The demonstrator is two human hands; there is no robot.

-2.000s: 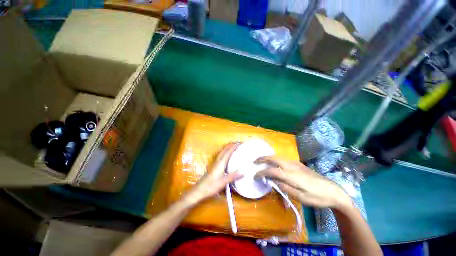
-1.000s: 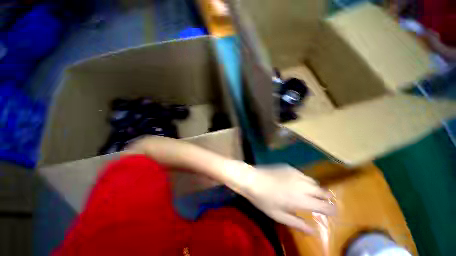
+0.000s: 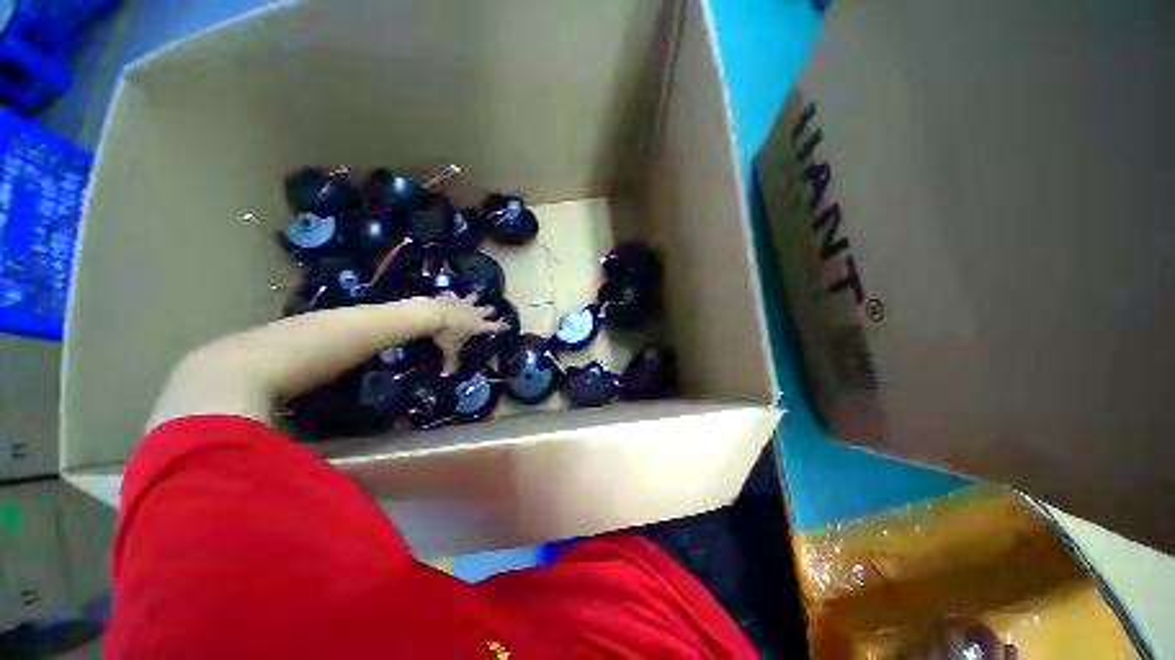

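The large open brown carton lies in front of me, with many glossy black shells heaped inside, some with thin wires sticking up. My left hand is inside the carton over the middle of the heap, fingers apart and against the shells. I see nothing clearly gripped in it. My right hand is not in view. The orange padded fixture is at the bottom right, with a dark round part in it, cut off by the picture's edge.
A second brown carton with printed letters stands on the blue-green bench at the right. Blue plastic crates are at the far left. More brown boxes are below them. My red sleeve crosses the carton's near left rim.
The view has swung left from the fixture to the large carton. My left hand has moved from the fixture into the heap of black shells. My right hand has gone out of view.
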